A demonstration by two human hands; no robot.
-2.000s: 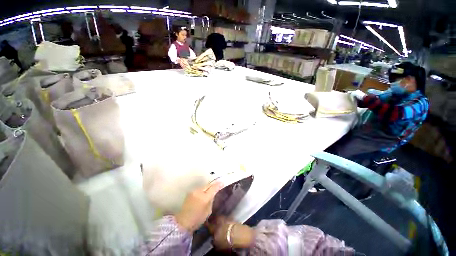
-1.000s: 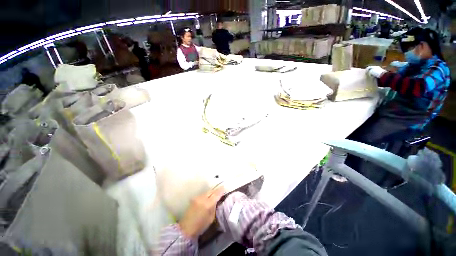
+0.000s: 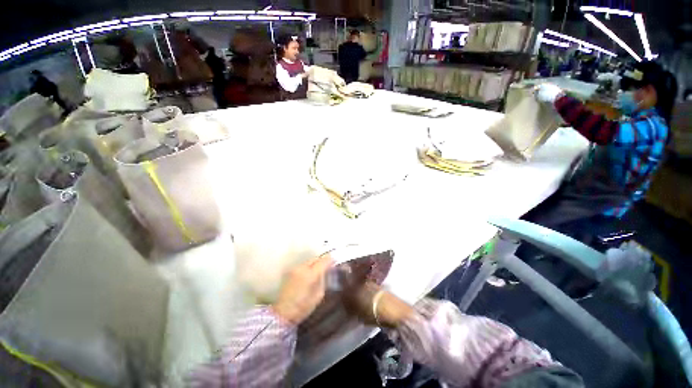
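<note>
A grey-beige bag body (image 3: 262, 261) lies on its side at the table's near edge, its mouth turned toward the right with brown lining (image 3: 372, 269) showing. My left hand (image 3: 303, 288) grips the bag's top edge. My right hand (image 3: 368, 303) is at the mouth against the lining, with a bracelet at the wrist. Its fingers are dark and blurred, and I cannot tell whether it holds anything. A small greyish, blurred thing shows between the two hands.
Standing bags (image 3: 171, 189) crowd the left. Flat yellow-edged pieces (image 3: 455, 163) lie on the white table (image 3: 258, 174). A pale blue curved bar (image 3: 561, 242) stands right. A person (image 3: 633, 151) at right handles another bag; another person (image 3: 292, 72) is at the far side.
My right hand has drawn back out from deep inside the bag, and its wrist shows again. The mouth shows more lining. The person at right has lifted and tilted their bag.
</note>
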